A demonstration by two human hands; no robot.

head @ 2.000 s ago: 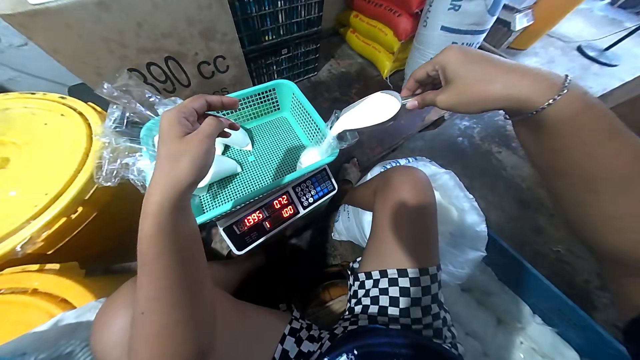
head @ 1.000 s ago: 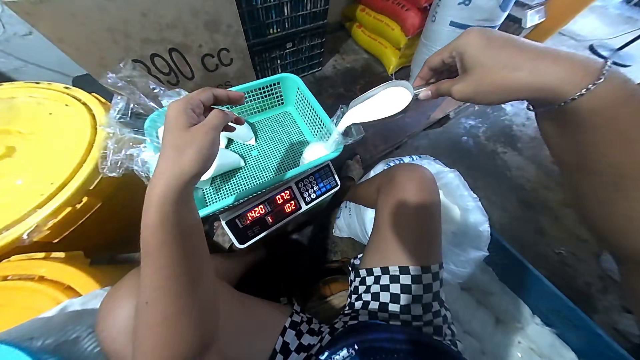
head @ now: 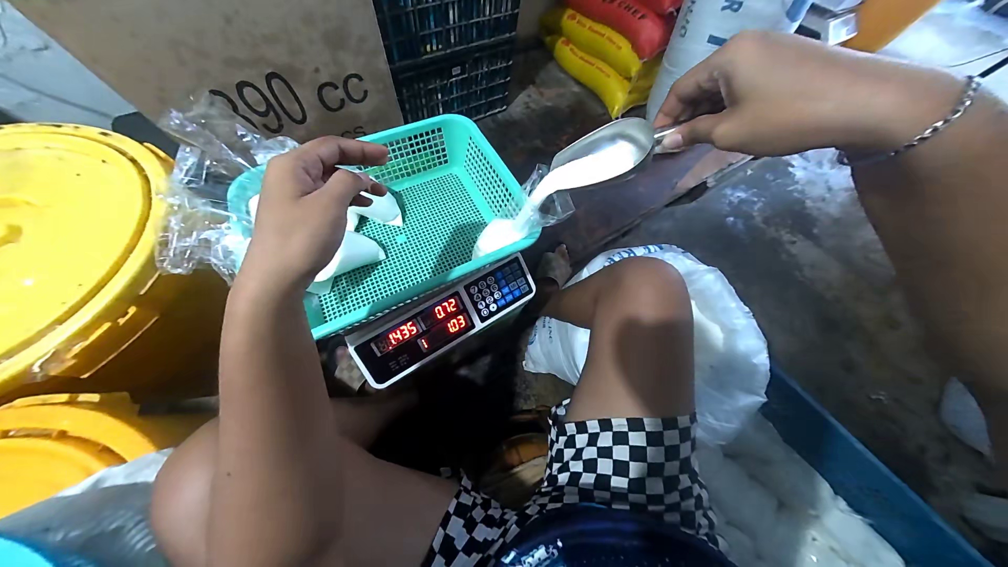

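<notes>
My right hand point(head: 709, 102) grips the handle of a metal scoop point(head: 610, 150), tilted down to the left. White granules slide from its lip into a small clear plastic bag point(head: 504, 235) at the right corner of a green plastic basket point(head: 441, 185). The basket rests on a digital scale point(head: 441, 323) with lit red digits. My left hand point(head: 315, 185) hovers over the basket's left side, fingers apart, holding nothing that shows. Below it lie filled white bags point(head: 346, 256), partly hidden by the hand. Crumpled clear plastic bags point(head: 197, 197) hang at the basket's left edge.
Yellow lidded tubs point(head: 71, 252) stand at the left. A cardboard box point(head: 315, 47) and dark crates point(head: 453, 71) are behind the basket, with yellow and red sacks point(head: 606, 47) beyond. A white sack point(head: 728, 339) stands right of my knee, near a blue-edged container point(head: 866, 480).
The scale's lit reading has gone up while granules keep running off the scoop. Both hands have stayed in nearly the same places.
</notes>
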